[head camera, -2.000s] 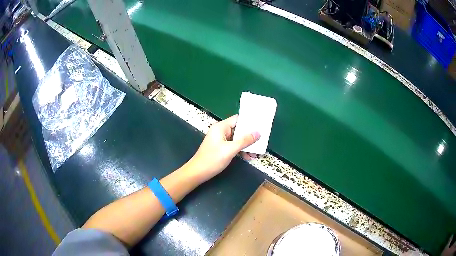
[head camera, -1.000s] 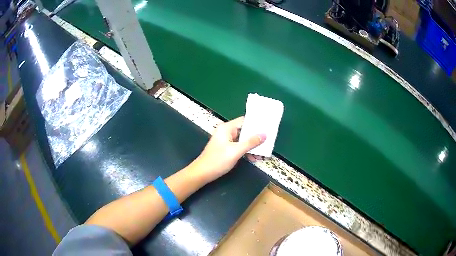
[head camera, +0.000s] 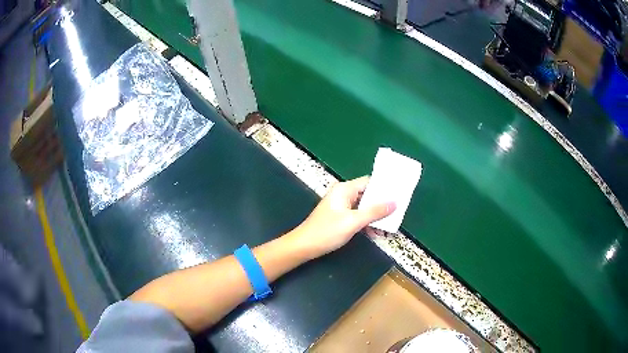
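Note:
My left hand (head camera: 344, 214), with a blue band on the wrist, holds a white flat pad (head camera: 394, 189) between thumb and fingers. The pad is upright and tilted a little to the right, over the near edge of the green belt and the speckled bench edge rail (head camera: 441, 279). A cardboard tray (head camera: 375, 310) lies at the bottom of the view. In it stands a round tin with a white top (head camera: 441, 343), cut off by the lower edge. My right hand is not in view.
A clear plastic bag (head camera: 141, 127) lies on the dark worktop (head camera: 227, 186) at left. A grey post (head camera: 227, 62) stands at the rail. The green conveyor belt (head camera: 330, 83) runs beyond. A carton (head camera: 38, 141) is on the floor at left. Electronic parts (head camera: 534, 52) lie across the belt.
The view has shifted, so the bag, post, tray and hand appear further right. The tin shows less at the lower edge. My left hand keeps its hold on the pad, which tilts slightly more to the right.

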